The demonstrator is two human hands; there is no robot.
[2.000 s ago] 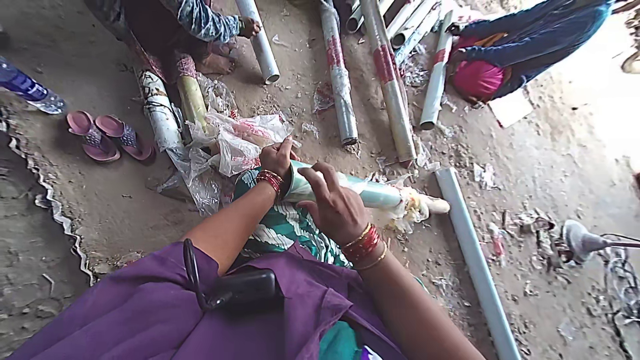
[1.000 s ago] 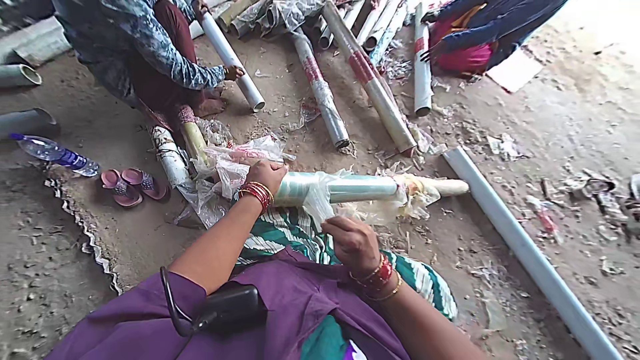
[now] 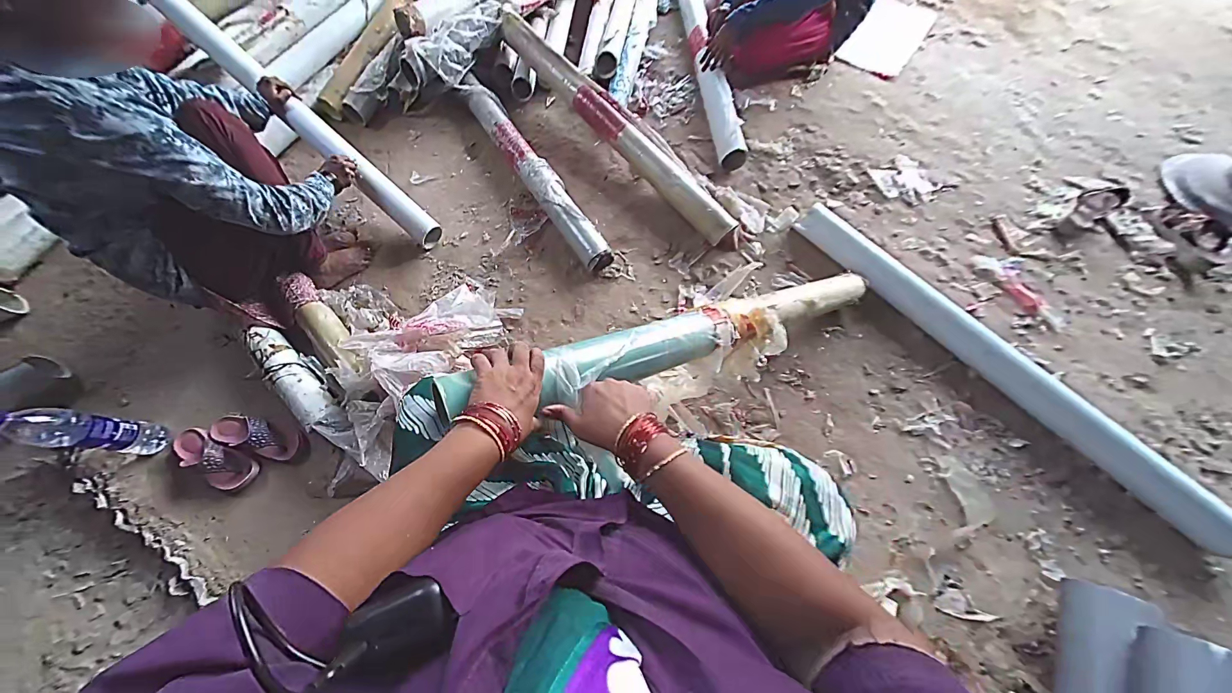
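Observation:
A light green tube [image 3: 635, 351] wrapped in clear plastic film lies across my lap, over green and white patterned cloth. A cream-coloured pole [image 3: 808, 296] extends from its right end, with yellowish crumpled plastic bunched at the joint. My left hand [image 3: 508, 387] rests over the tube near its left end, fingers curled on top. Beside it, my right hand [image 3: 604, 412] lies against the near side of the tube, thumb pointing left; its fingertips and whatever they pinch are hidden. Crumpled clear plastic film [image 3: 423, 332] lies just beyond the tube's left end.
A grey-white pipe [image 3: 1011, 375] lies on the ground at right. Several wrapped tubes [image 3: 539, 178] lie ahead. A seated person [image 3: 183, 183] holds a white pipe [image 3: 351, 144] at left; another person [image 3: 780, 38] handles a tube at the top. Sandals [image 3: 231, 448] and a plastic bottle [image 3: 87, 430] lie at left.
My right hand was raised off the tube, then held a flap of film beside it; now it rests low against the tube, close to my left hand. The view has shifted.

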